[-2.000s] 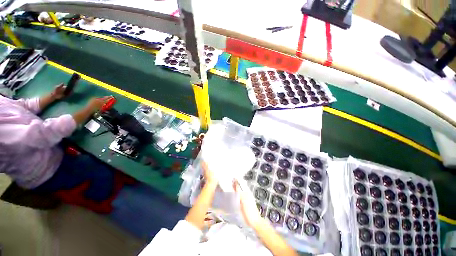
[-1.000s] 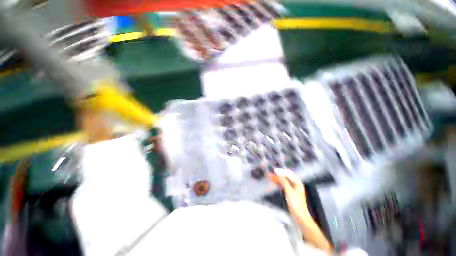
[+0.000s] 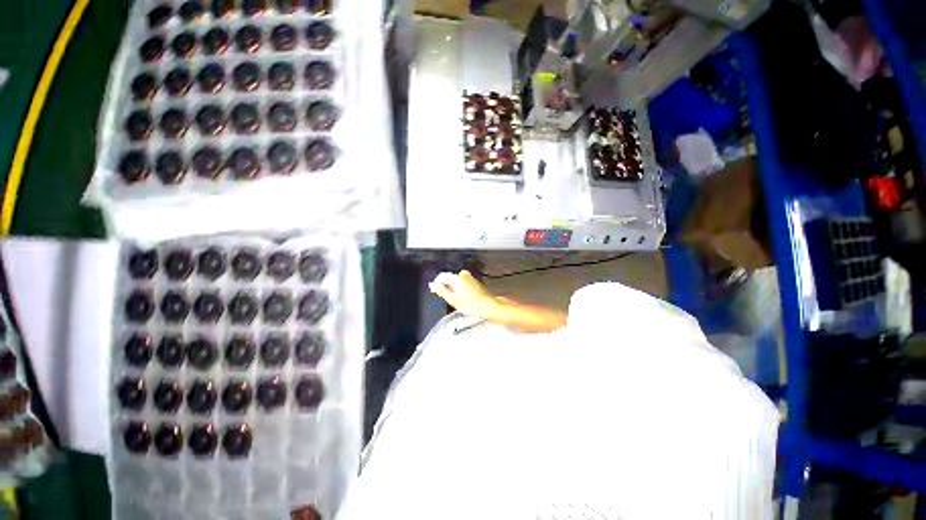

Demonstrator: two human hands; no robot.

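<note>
My right hand (image 3: 462,293) is small and partly blurred, between the trays and the machine. Its fingers look curled together; whether they hold anything cannot be told. My left hand is not in view. The near blister tray (image 3: 345,406) holds rows of dark round parts (image 3: 208,351); its last filled row is partial. A copper-brown part (image 3: 305,513) shows at the bottom edge. The pale machine (image 3: 437,218) carries a left fixture (image 3: 493,134) and a right fixture (image 3: 614,144), both with copper-brown and pale spots.
Another tray of dark parts (image 3: 244,76) lies beyond the near one. A white sheet (image 3: 66,335) is at the left. The machine's front has red digits (image 3: 546,237) and small buttons. Blue shelving (image 3: 787,254) with a dark bin (image 3: 853,262) stands at the right. A cable hangs below the machine.
The view has swung right, from the bench and a neighbouring person to the machine. My left arm has left the picture. My right hand is off the tray.
</note>
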